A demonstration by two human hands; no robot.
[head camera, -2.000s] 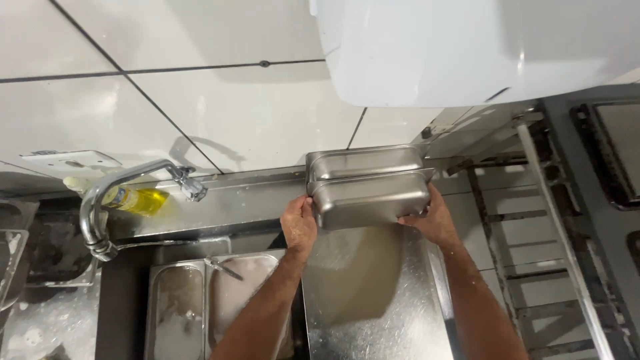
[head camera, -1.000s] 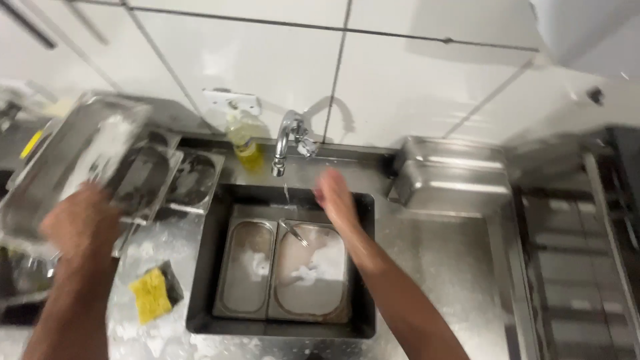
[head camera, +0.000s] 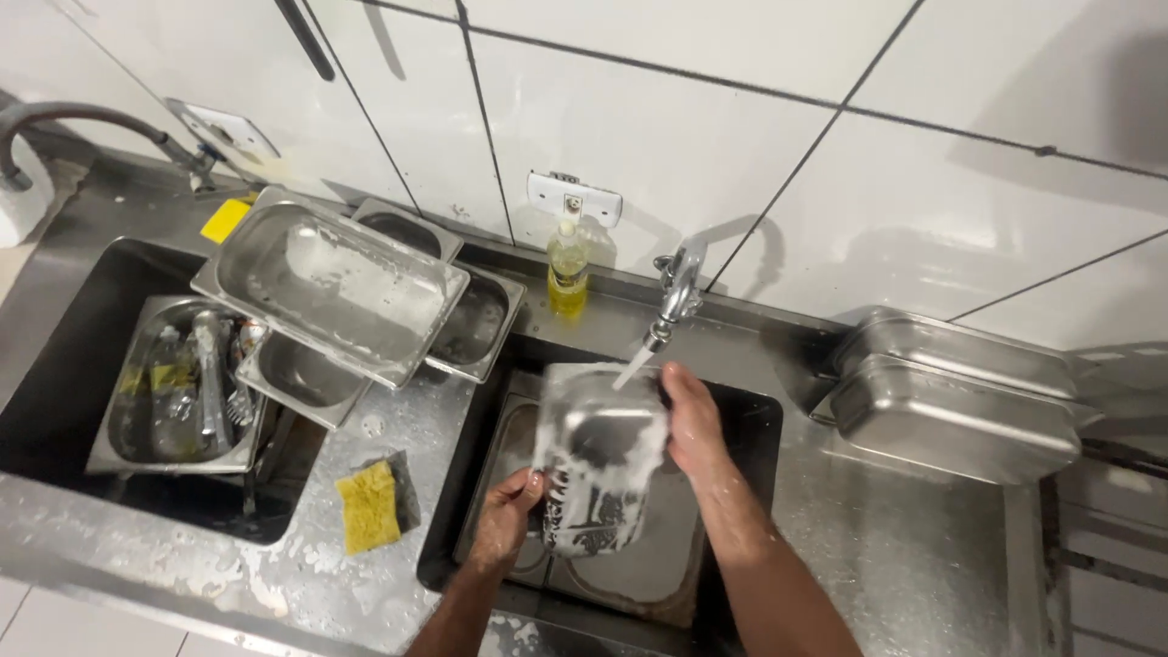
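My left hand [head camera: 507,516] and my right hand [head camera: 691,415] grip opposite sides of a soapy stainless steel food pan [head camera: 602,456], tilted under the running faucet [head camera: 677,292]. Suds cover much of its surface. Below it, metal pans filled with cloudy water [head camera: 639,570] stand in the right sink basin [head camera: 748,429]. Left of that basin a yellow sponge [head camera: 368,507] lies on the wet steel counter.
Soapy steel pans [head camera: 333,283] are stacked between the basins. The left basin holds a pan with bottles and utensils [head camera: 182,392]. A bottle of yellow liquid [head camera: 568,274] stands by the wall. Two steel pans [head camera: 954,415] lean at the right.
Two seconds ago both hands were at the two steel pans on the right; these now stand untouched. My left hand has moved from the left stack to the soapy pan, now held in both hands.
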